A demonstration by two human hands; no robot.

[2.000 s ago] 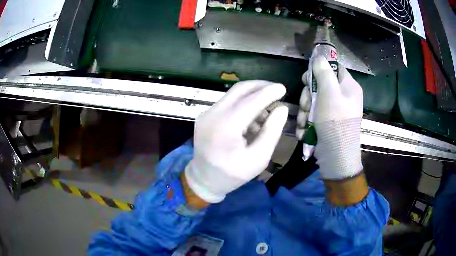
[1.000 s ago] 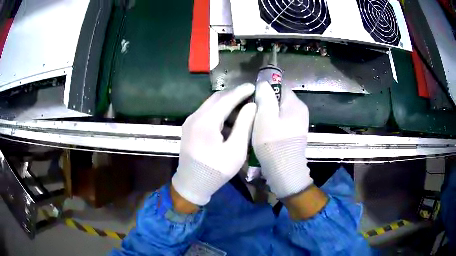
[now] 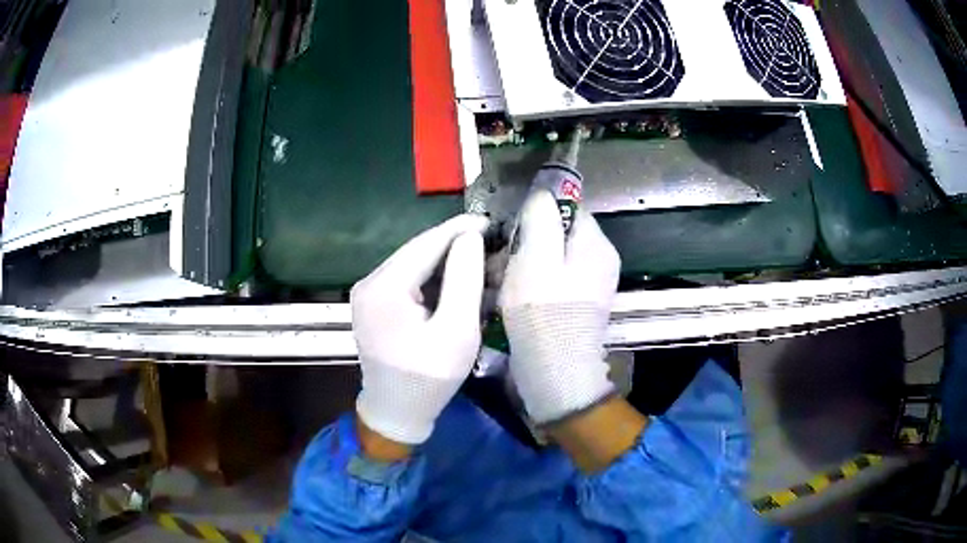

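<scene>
My right hand (image 3: 562,302), in a white knitted glove, is closed around the glue tube (image 3: 555,191), nozzle pointing up at the slot. The nozzle tip meets the row of small components (image 3: 594,132) under the fan panel (image 3: 700,64). My left hand (image 3: 419,323), also gloved, is beside it with thumb and index finger together near the flange's left corner; whether something small is between them cannot be told. The chassis's bare metal flange (image 3: 668,178) lies below the slot. The tube's rear end is mostly hidden by my right hand.
A red pad (image 3: 436,106) lies left of the unit, another (image 3: 872,149) right of it. A neighbouring unit (image 3: 101,106) is at the left. Green mat (image 3: 339,180) lies between them. The aluminium rail (image 3: 191,332) runs across in front of me. Yellow-black tape (image 3: 822,479) marks the floor.
The view has shifted, showing more of the fan panel. The tube nozzle has moved left along the component row. My left hand has come up close beside the tube, its thumb and finger now together.
</scene>
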